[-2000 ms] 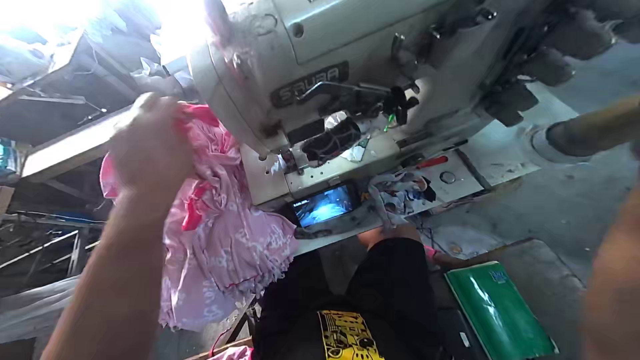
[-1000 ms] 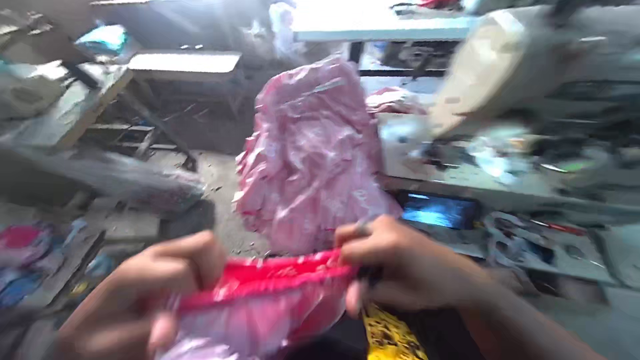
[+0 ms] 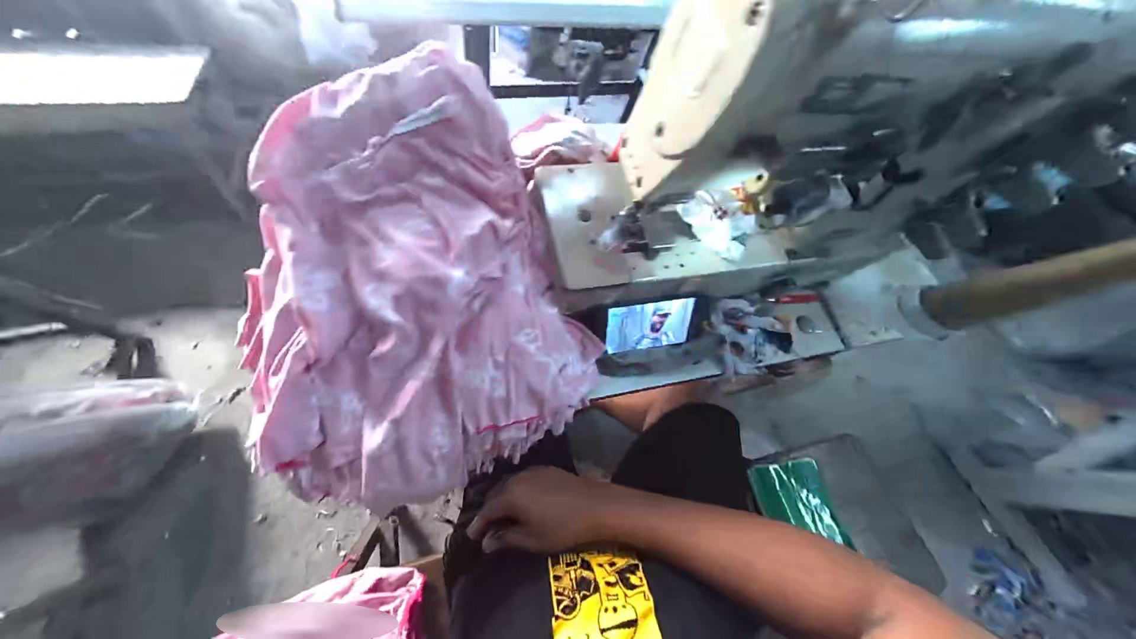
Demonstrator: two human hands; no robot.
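My right hand (image 3: pixel 532 515) rests on my lap over black clothing, with its fingers curled; whether it holds anything is hidden. My left hand is not clearly visible; only a blurred patch shows at the bottom left, over pink cloth (image 3: pixel 395 590) with a bright pink edge. In front and to the left, a large stack of pink printed garments (image 3: pixel 417 266) hangs beside the bed of an industrial sewing machine (image 3: pixel 586 231). The machine's head (image 3: pixel 701 89) stands above its needle area, where white cloth scraps (image 3: pixel 717 220) lie.
A phone with a lit screen (image 3: pixel 650 326) lies at the machine table's near edge, beside scraps and a red-handled tool (image 3: pixel 799 298). A green plastic packet (image 3: pixel 799 497) lies lower right. A wooden pole (image 3: pixel 1038 284) juts in from the right. A plastic-wrapped bundle (image 3: pixel 89 417) is at left.
A second ago both hands held a pink garment with a bright pink band before me. Now my right hand is on my lap, and pink cloth lies at the bottom left.
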